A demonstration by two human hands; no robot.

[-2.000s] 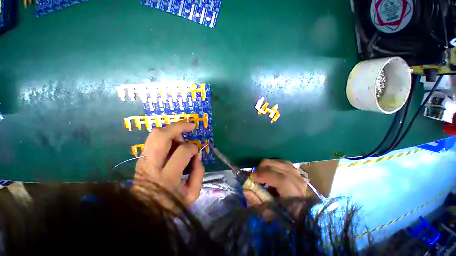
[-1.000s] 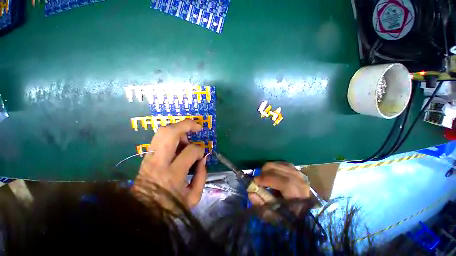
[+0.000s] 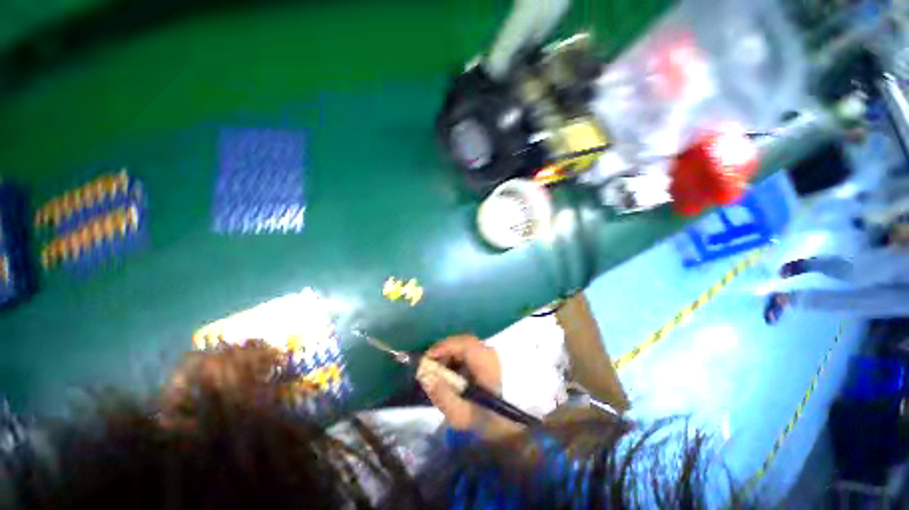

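The view is blurred. The blue circuit panel lies on the green mat at lower left, with rows of yellow-orange parts, some white with glare. My left hand is at its near left side, smeared and partly behind hair; its fingertips and any solder wire cannot be made out. My right hand is closed around the pale grip of the soldering iron. The iron's tip points up-left, just right of the panel and apparently off it. A few loose yellow parts lie on the mat above the iron.
A bare blue panel and part-filled panels lie at left. The round tip-cleaning cup stands beside the black fan. A clear bag and red container are at right. A person's legs show at far right.
The view has swung right and tilted. The iron's tip has moved away from the bottom row of the panel. My left hand now shows only as a blur behind hair.
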